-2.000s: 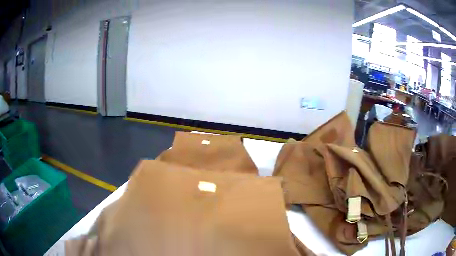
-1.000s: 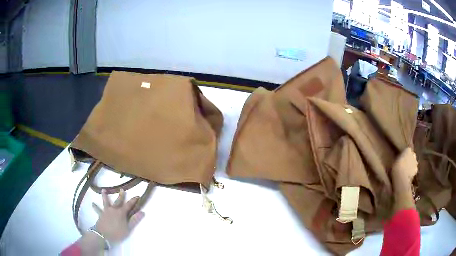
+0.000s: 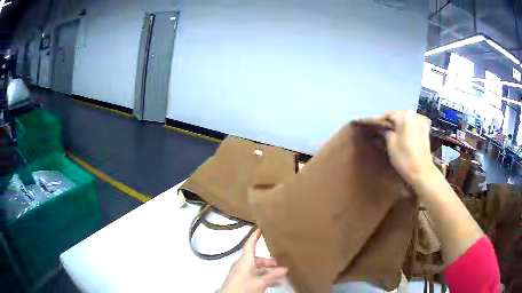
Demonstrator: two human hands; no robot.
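My right hand [image 3: 407,144] grips the top corner of a brown bag body [image 3: 332,200] and holds it up in front of me. The bag hangs tilted and is slightly blurred. My left hand [image 3: 256,271] is low, fingers spread, at the bag's lower left edge; I cannot tell whether it touches the bag. Another brown bag [image 3: 234,171] lies beyond on the white table [image 3: 143,252], with a small pale-gold plate [image 3: 258,152] near its far edge and a looped brown handle [image 3: 197,243] towards me. The raised bag hides part of it.
Green crates [image 3: 54,229] with clear plastic-wrapped goods stand on the floor at left. More brown bags [image 3: 503,217] are heaped at right, partly behind my right arm. A white wall [image 3: 297,68] and a yellow floor line lie beyond the table.
My right hand has lifted a brown bag from the right heap and brought it up and left. My left hand has left the other bag's handles. The view has turned left.
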